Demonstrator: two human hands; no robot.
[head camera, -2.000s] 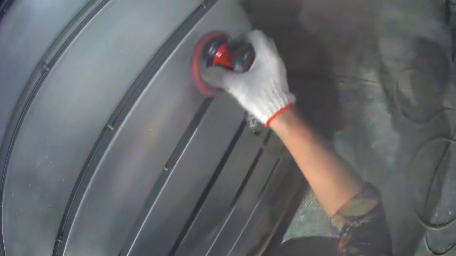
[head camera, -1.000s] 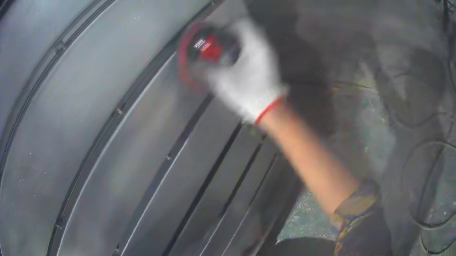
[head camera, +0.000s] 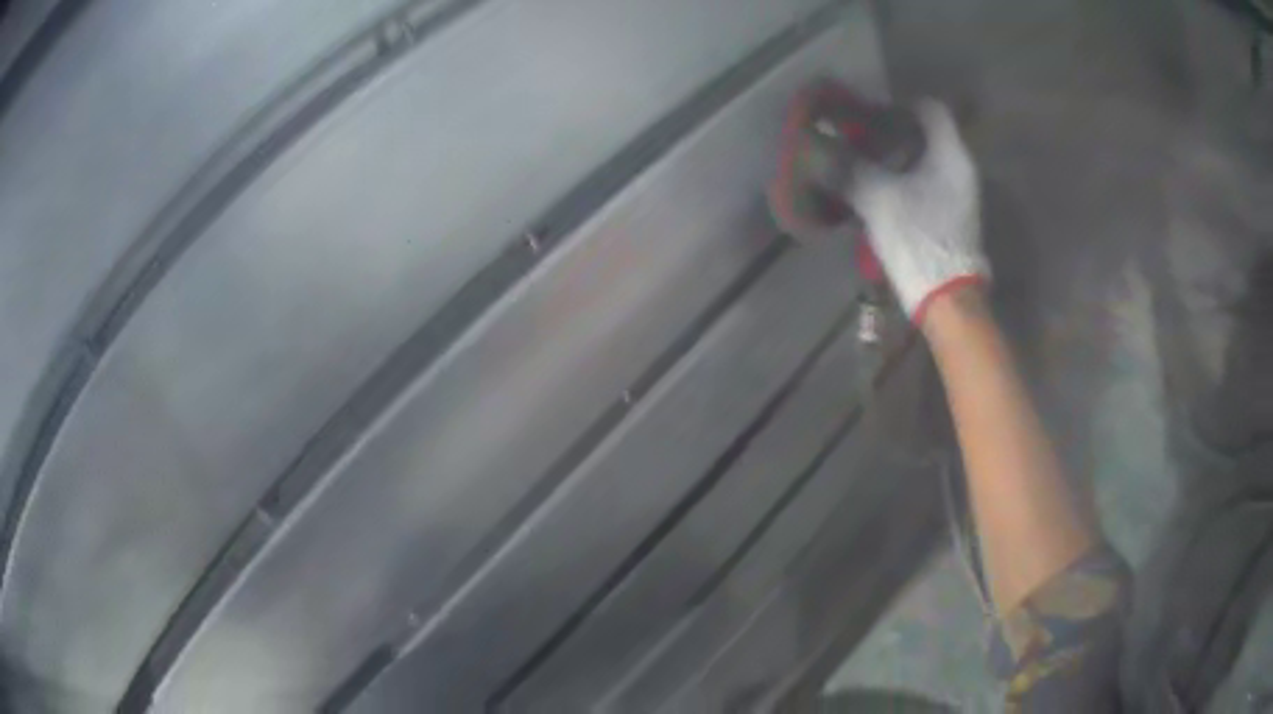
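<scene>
My right hand (head camera: 924, 195), in a white knit glove with a red cuff edge, is closed around a red and black air sander (head camera: 827, 154). The sander's round pad lies against the upper right end of a grey metal panel (head camera: 559, 328). The sander and hand are blurred. A metal hose coupler (head camera: 870, 318) hangs below the sander at the red inlet. Several grey panels lie side by side with dark gaps and bright edges between them. My left hand is not in view.
The grey-green concrete floor (head camera: 1117, 405) lies right of the panels, partly in shadow. A thin air hose (head camera: 963, 523) runs down beside my right forearm. A dark rounded shape (head camera: 880, 702) is cut off at the bottom edge.
The view has shifted, so panels, hand and sander sit differently in the picture. The hand still holds the sander at the panel's upper right end. The coupler and hose now show more clearly below it.
</scene>
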